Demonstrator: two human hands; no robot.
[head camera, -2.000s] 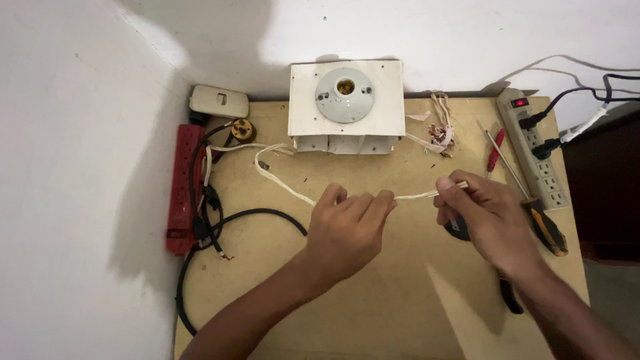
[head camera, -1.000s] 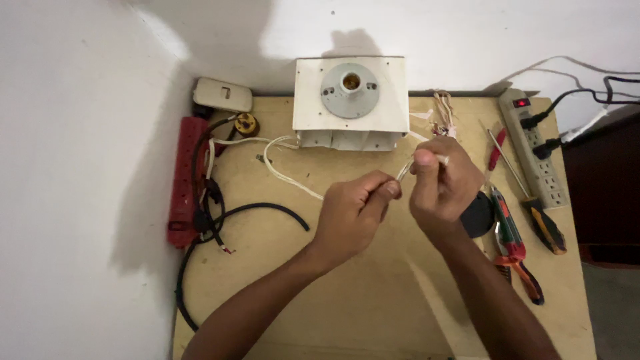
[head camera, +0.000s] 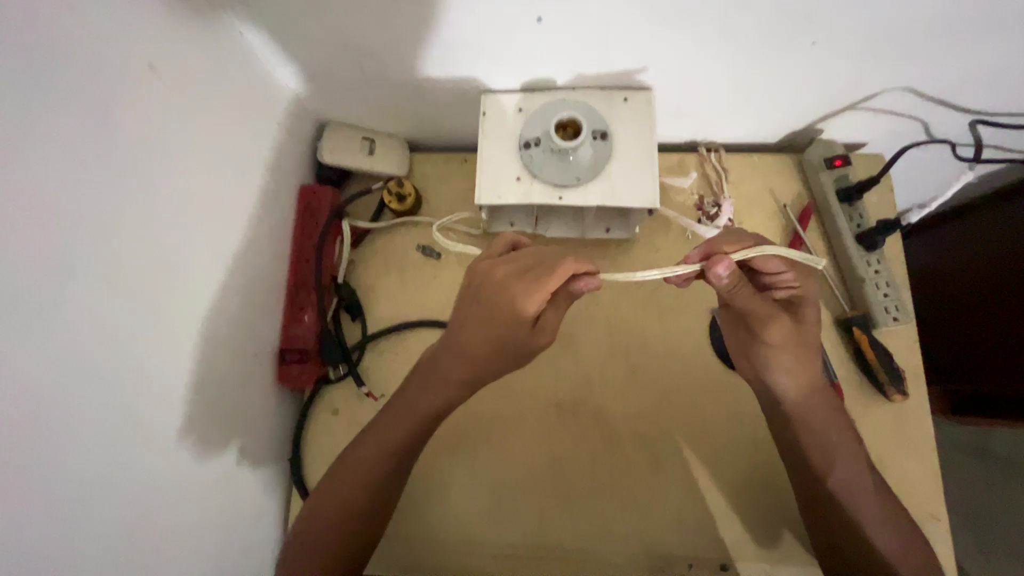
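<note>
A white electrical cord is stretched between my hands over the middle of the wooden table. My left hand grips it, fingers closed, palm down. My right hand pinches it between thumb and fingers close to its free end, which juts out to the right. Beyond my left hand the cord loops back toward the left. Behind my hands stands a white metal box with a round grey lamp holder on its face; its socket is empty.
On the left lie a red power strip, a beige switch box, a yellow-and-black plug and a black cable. On the right are wire scraps, a screwdriver, and a beige power strip with black plugs. Walls border the table's back and left.
Compared with one second ago, my right hand has moved right, away from my left, and the cord between them is now drawn out nearly straight. It again hides most of the red-handled tool.
</note>
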